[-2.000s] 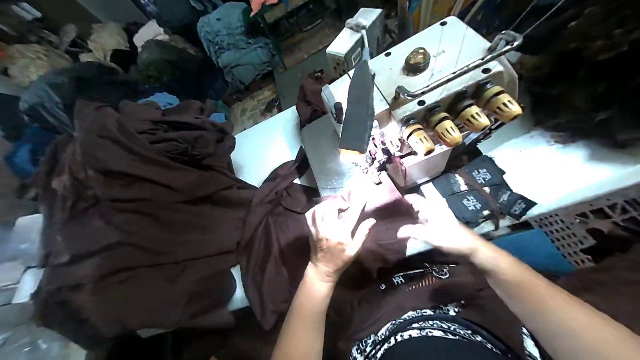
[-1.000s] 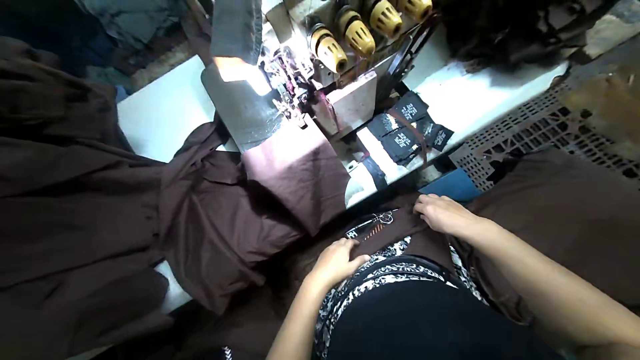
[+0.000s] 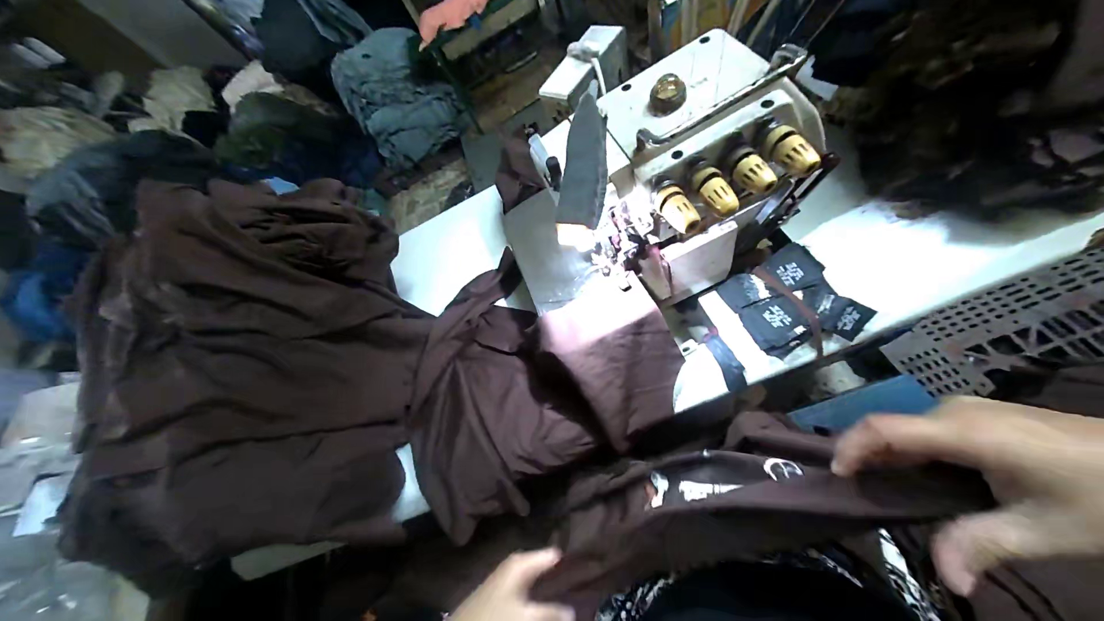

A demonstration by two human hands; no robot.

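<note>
A dark brown fabric piece with a white print [image 3: 707,496] lies across my lap. Its right part is between the thumb and fingers of my right hand [image 3: 992,483], which is blurred. At the bottom edge my left hand [image 3: 517,591] is partly out of view, touching or close to the same fabric; its grip does not show. Another brown fabric piece [image 3: 595,388] lies on the machine bed, its edge near the lit presser foot area of an overlock sewing machine [image 3: 707,112] with yellow tension dials. A large heap of brown fabric [image 3: 259,371] covers the table to the left.
Black labels with writing [image 3: 785,302] lie right of the machine on the white table [image 3: 940,259]. A perforated plastic basket [image 3: 1009,319] stands at the right, beside a blue object [image 3: 867,404]. Heaps of cloth [image 3: 397,95] fill the back left; dark material hangs at the top right.
My hands were on the fabric by the presser foot, then down at my lap. Now my right hand is farther right, spread over the printed cloth. The view has swung back toward the machine.
</note>
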